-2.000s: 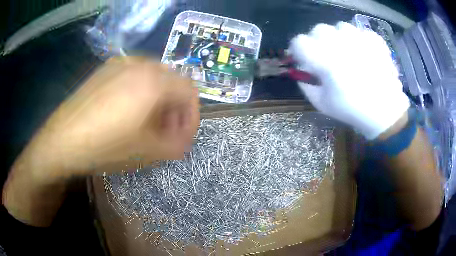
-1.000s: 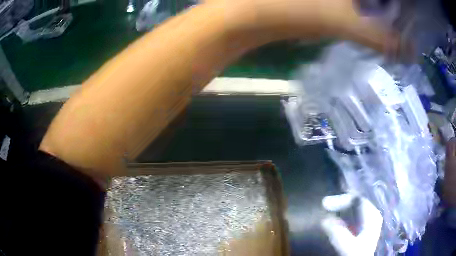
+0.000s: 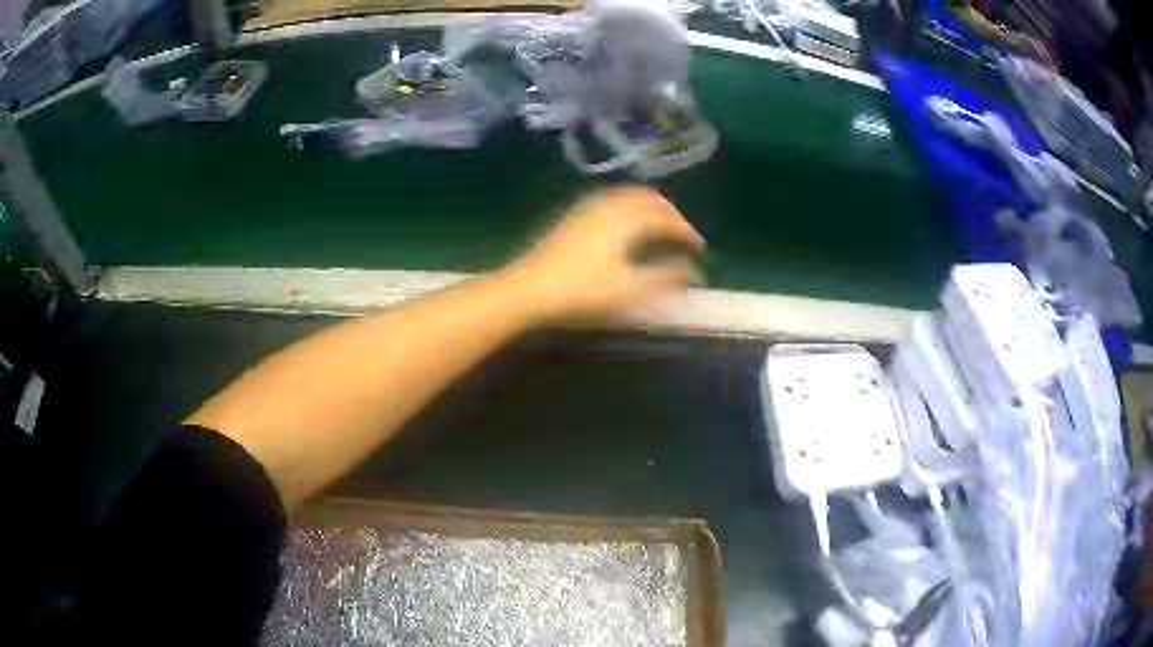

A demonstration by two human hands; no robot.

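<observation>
My bare left hand (image 3: 620,259) is blurred over the raised edge of the green belt. Its fingers are curved with a gap to the thumb, and nothing shows in it. Just beyond it on the belt lies an open white housing (image 3: 658,142) with a crinkled clear bag, not visibly touched. The shallow cardboard box (image 3: 711,575) of fine silvery wires is at the bottom, partly behind my left sleeve. At the bottom right edge, white shapes and a dark pointed thing (image 3: 929,613) show among bags; I cannot tell whether my gloved right hand is there.
A white unit with outlet holes (image 3: 835,420) stands at right beside stacked white housings (image 3: 1005,322) with cords and bags. More open units (image 3: 225,91) lie on the green belt (image 3: 809,190). Blue sheeting (image 3: 942,164) is at upper right. The belt's pale edge (image 3: 190,286) crosses the view.
My left hand has moved from the stack at right to the belt's edge. A unit now shows its outlet face beside the stack. The white glove is no longer clearly visible.
</observation>
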